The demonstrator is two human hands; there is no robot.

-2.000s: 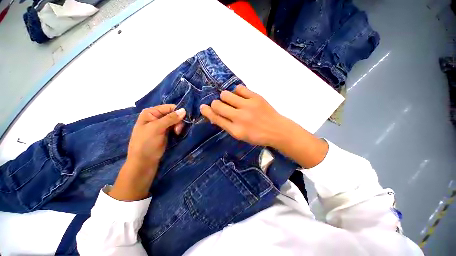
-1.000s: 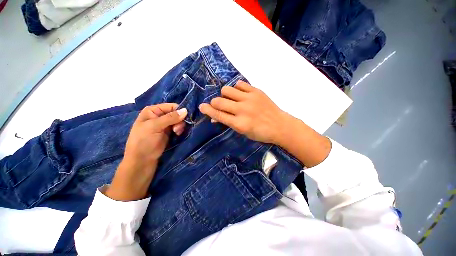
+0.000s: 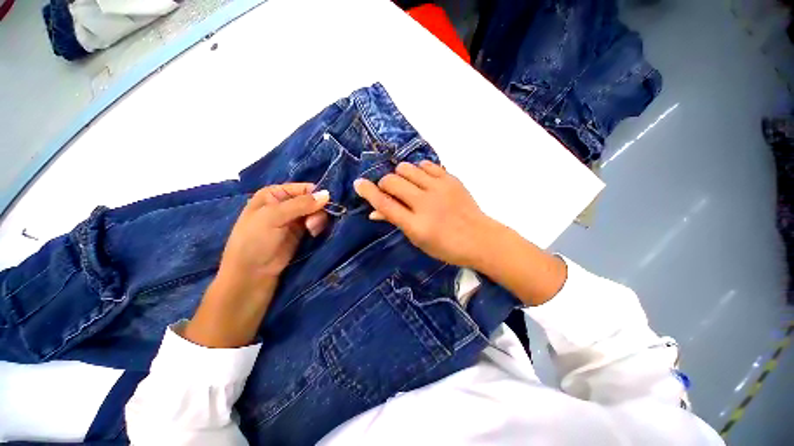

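Blue denim jeans [image 3: 187, 235] lie across the white tabletop, with the waistband [image 3: 383, 113] toward the top and a patch pocket [image 3: 383, 340] nearer my body. My left hand [image 3: 283, 218] pinches a folded denim edge near the fly between thumb and fingers. My right hand [image 3: 418, 205] rests on the denim just below the waistband, fingers bent and thumb close to the fold. Its palm faces down and is hidden, so I cannot tell whether it holds a tool. A small white patch [image 3: 467, 286] shows at a pocket opening.
The white tabletop [image 3: 287, 70] has a pale blue curved edge at left. More jeans [image 3: 570, 65] hang beyond its right edge beside a red-orange item [image 3: 438, 30]. A white and denim garment [image 3: 104, 22] lies at top left. Yellow-black tape [image 3: 757, 379] marks the grey floor.
My right fingers have shifted slightly down and right, and the right thumb shows more. My left hand keeps its pinch at the fold. The jeans stay nearly in place.
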